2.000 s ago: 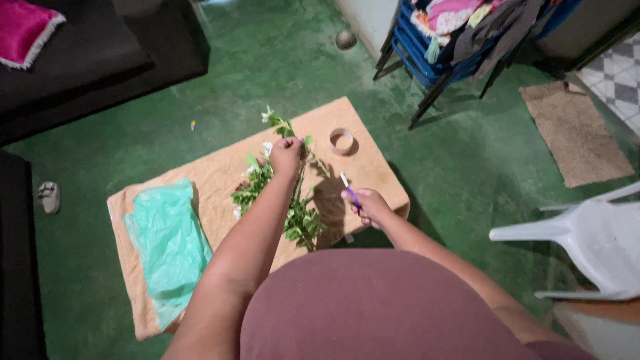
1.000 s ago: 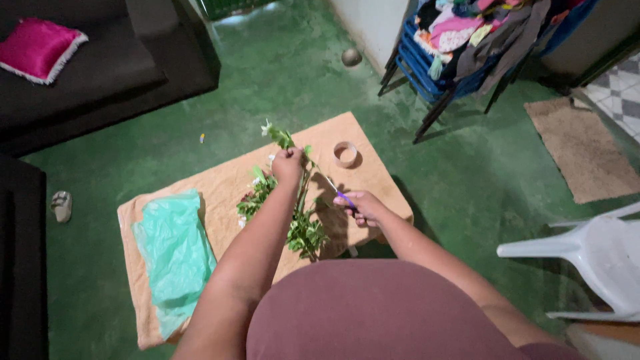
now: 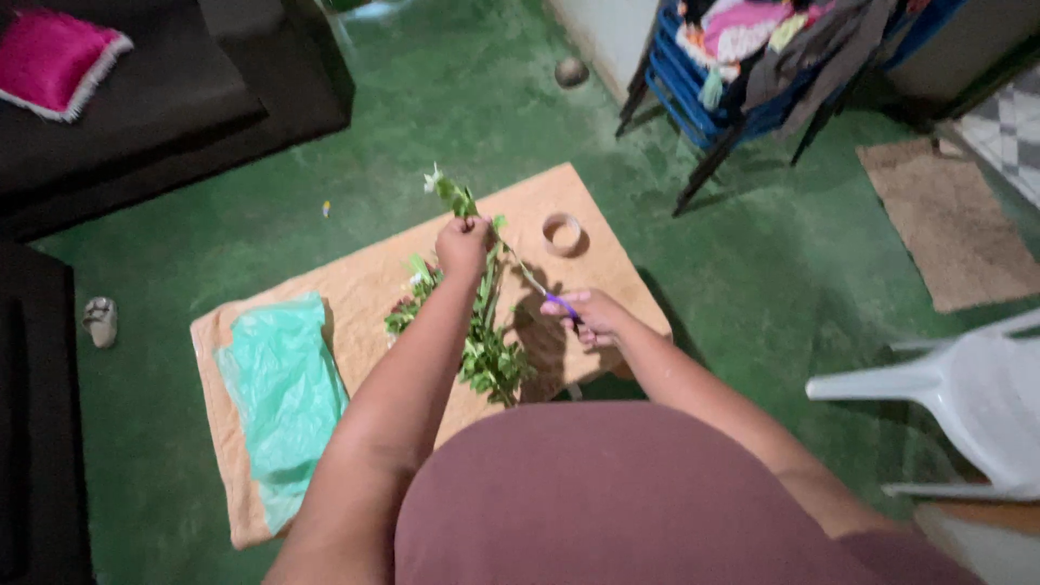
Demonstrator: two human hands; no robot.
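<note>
My left hand [image 3: 465,248] is closed around a leafy stem with a white flower [image 3: 455,193] at its upper end. My right hand [image 3: 597,315] holds scissors with purple handles [image 3: 562,307]; their blades point up and left toward the stem below my left hand. Whether the blades touch the stem is too blurred to tell. More leafy stems with white and dark red flowers [image 3: 496,361] lie on the cloth-covered table [image 3: 366,284], partly hidden by my left forearm. A roll of tape [image 3: 562,234] lies near the far right corner, and a green plastic bag [image 3: 284,398] lies flat at the left.
Stacked blue chairs [image 3: 691,106] with clothes on them stand at the upper right. A white plastic chair [image 3: 975,390] is at the right, near a brown mat [image 3: 951,219]. A dark sofa [image 3: 179,106] with a pink cushion [image 3: 61,61] stands at the upper left. A shoe [image 3: 101,322] and a ball-like object [image 3: 571,72] are on the floor.
The scissors, pointing up beside the stems two seconds ago, are now angled up and left toward the stem. My left hand keeps its grip on the flower stem.
</note>
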